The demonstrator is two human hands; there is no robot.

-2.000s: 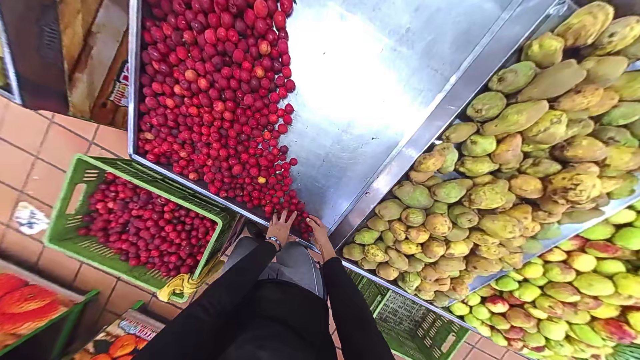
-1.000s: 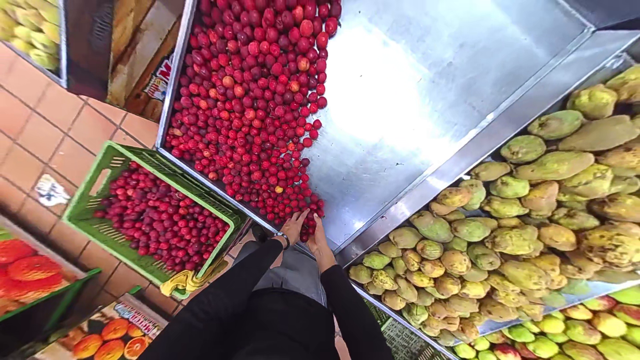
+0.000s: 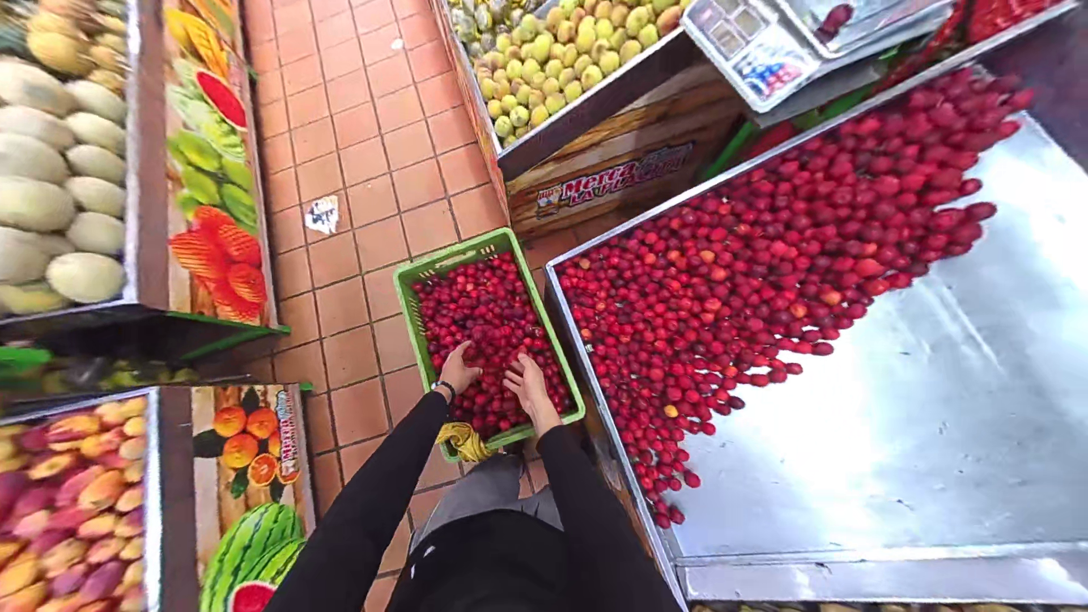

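Observation:
Dark red plums (image 3: pixel 484 310) fill a green plastic crate (image 3: pixel 408 327) that stands on the tiled floor. Both my hands are over the crate, at the plums. My left hand (image 3: pixel 460 371), with a dark band at the wrist, has its fingers apart and touches or nearly touches the fruit. My right hand (image 3: pixel 529 389) is a little to its right, fingers spread and curved. Neither hand plainly holds a plum. A yellow cloth (image 3: pixel 465 442) hangs on the crate's near edge. To the right, more red plums (image 3: pixel 705 280) lie heaped in a metal display bin (image 3: pixel 850 459).
The metal bin's raised edge (image 3: pixel 595 387) runs close beside the crate. Beyond the crate is a stand of yellow-green fruit (image 3: pixel 561 55) with a wooden-look panel. Melons (image 3: pixel 34 204) and mangoes (image 3: pixel 76 501) fill stands on the left. Floor tiles (image 3: pixel 353 289) lie between the stands.
Both hands have moved from the plums at the metal bin's near corner to the plums in the green crate. The view has swung left.

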